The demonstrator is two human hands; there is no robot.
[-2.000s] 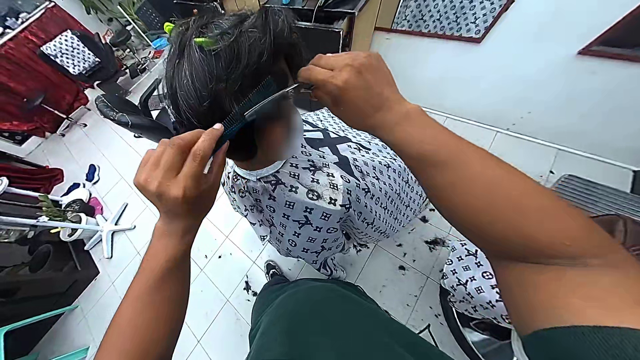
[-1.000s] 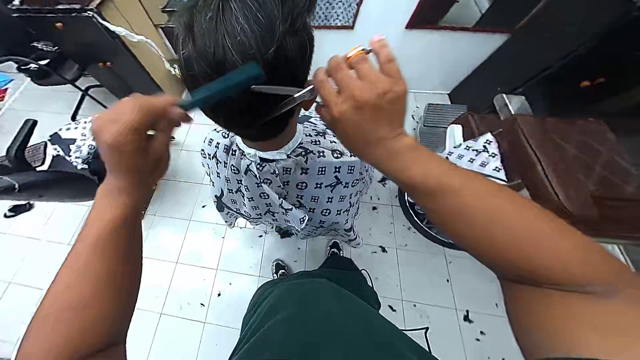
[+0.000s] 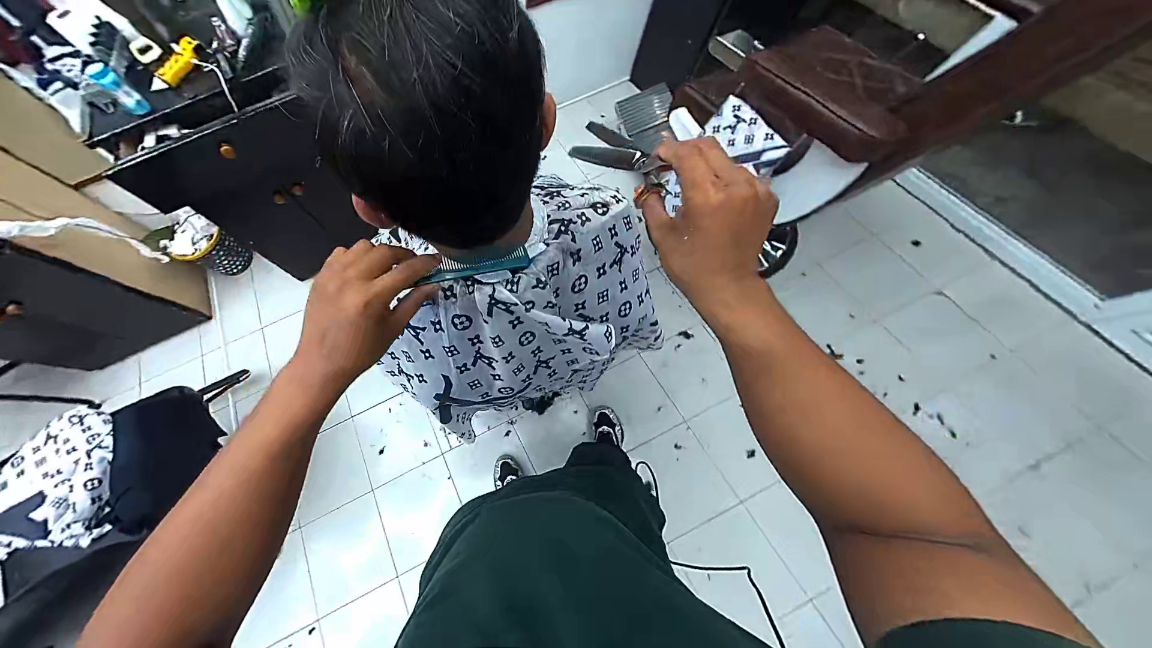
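Observation:
Between its thumb and fingers my left hand (image 3: 364, 301) pinches a teal comb (image 3: 481, 265), which lies level across the nape of a seated person's neck, teeth toward the hair. The person's dark hair (image 3: 432, 108) is seen from behind and above. A white cape with a dark print (image 3: 540, 333) hangs from the neck over the shoulders and back. To the right of the head, my right hand (image 3: 711, 207) has hair scissors (image 3: 616, 153) in its fingers, blades spread and pointing left, apart from the hair. Part of the handles is hidden by the fingers.
A dark cabinet (image 3: 261, 189) with tools on top stands at the upper left, a waste basket (image 3: 220, 252) beside it. A brown padded chair (image 3: 828, 90) is at the upper right, a black chair (image 3: 162, 450) at lower left. Hair clippings and a black cord (image 3: 751, 585) lie on the tiles.
The comb has gone from beside the back of the head down to the nape. The scissors, near the hair and comb a second ago, are now off to the right. The view has shifted.

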